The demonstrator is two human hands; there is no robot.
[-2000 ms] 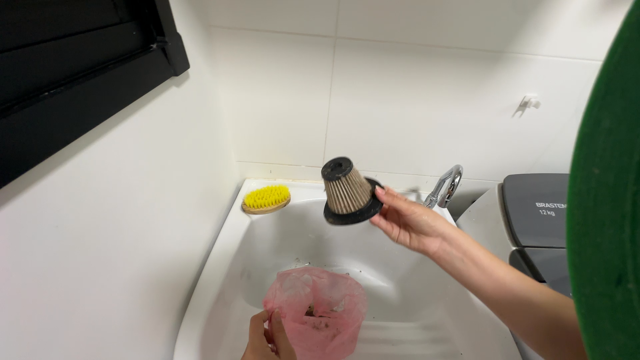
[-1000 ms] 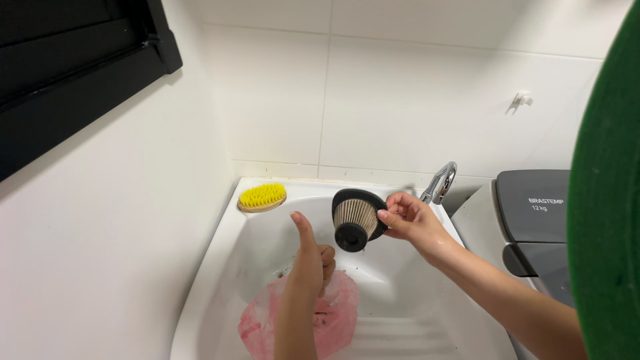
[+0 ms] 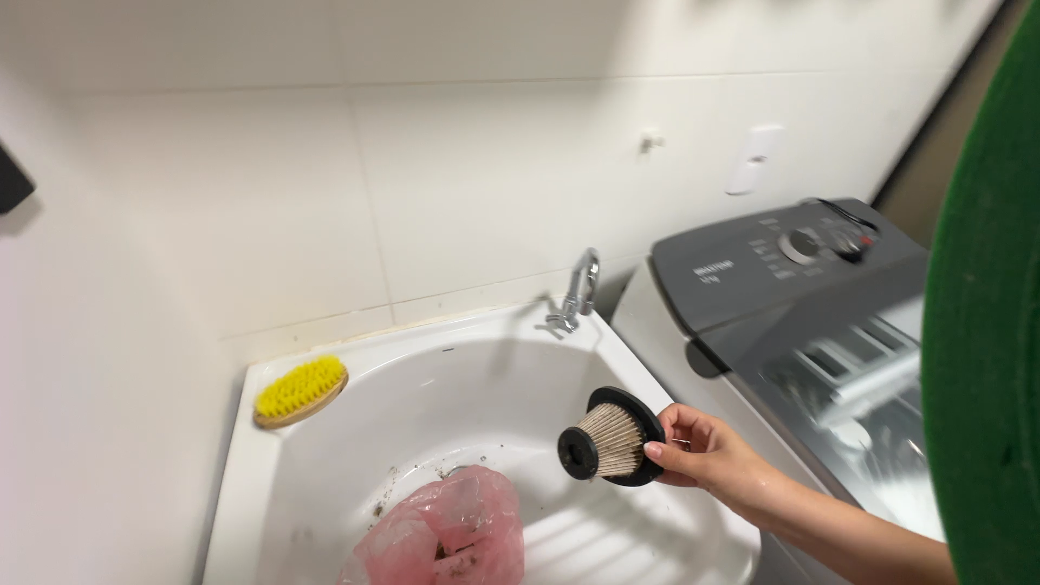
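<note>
My right hand [image 3: 691, 451] grips a pleated vacuum cleaner filter [image 3: 615, 440] by its black rim, over the right part of the white laundry sink [image 3: 422, 366]. The filter lies tilted on its side in the air, its narrow black end pointing left. Below and to its left, a pink plastic bag [image 3: 479, 520] with dark debris inside lies in the basin. Specks of dirt dot the basin beside the bag. On the sink's back left corner rests a wooden scrub brush [image 3: 301, 390], yellow bristles up. My left hand is out of view.
A chrome faucet [image 3: 578, 292] rises at the sink's back right corner. Against the right side stands a washing machine [image 3: 731, 317] with a dark top. A tiled wall [image 3: 487, 179] runs behind, with a small hook [image 3: 650, 142] and an outlet plate [image 3: 754, 160]. A green edge covers the far right.
My left hand, beside the filter one second ago, has left the view. The filter, upright two seconds ago, has been tipped over. The view has swung right.
</note>
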